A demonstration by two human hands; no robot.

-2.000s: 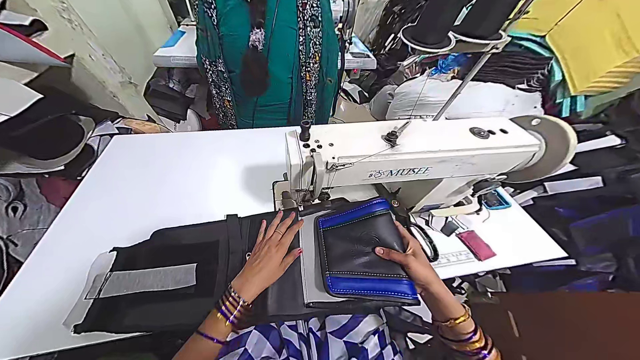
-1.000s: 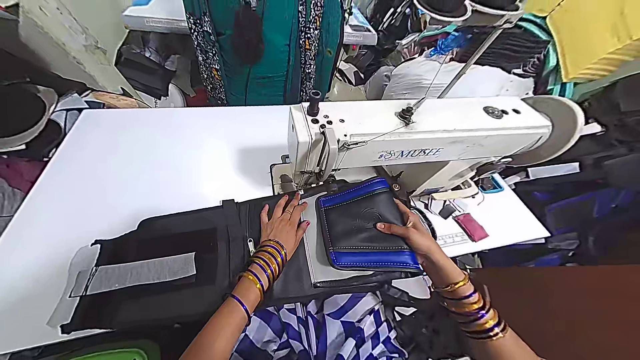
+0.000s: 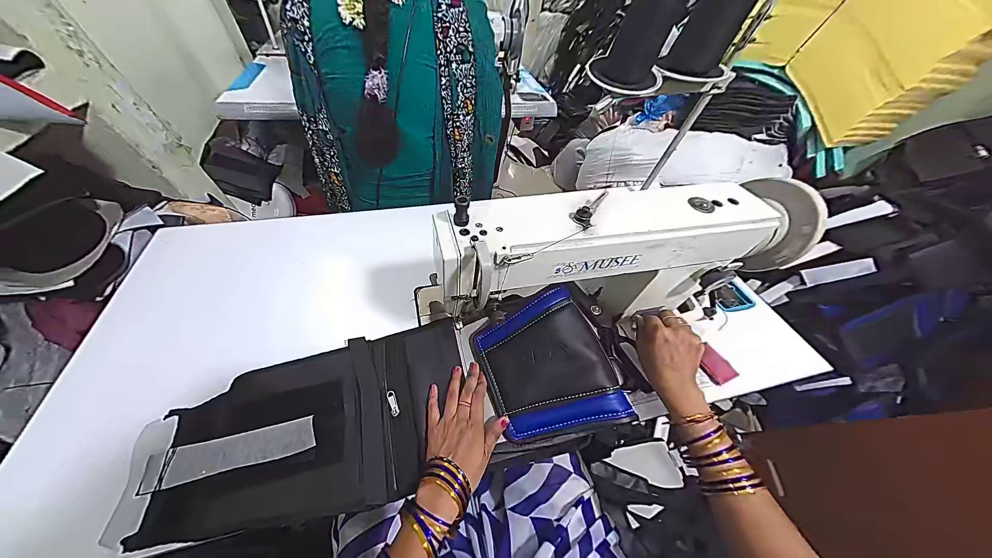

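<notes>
A black fabric bag piece (image 3: 310,395) with a zipper pull and a grey strip lies across the white table. At its right end, a black and blue stitched panel (image 3: 550,360) lies beside the needle area of a white sewing machine (image 3: 620,240). My left hand (image 3: 461,418) rests on the piece with fingers apart, just left of the blue-edged panel. My right hand (image 3: 670,353) is at the base of the machine's arm, fingers bent down; whether they hold anything is hidden.
A red cloth-like piece (image 3: 718,364) and a blue-rimmed object (image 3: 735,296) lie on the table's right end. Black thread cones (image 3: 639,39) stand behind the machine. A person in green (image 3: 403,101) is beyond the table. Dark material and scraps (image 3: 914,271) are piled at right.
My right hand has left the black and blue panel and moved right to the machine's base. My left hand still lies on the black piece.
</notes>
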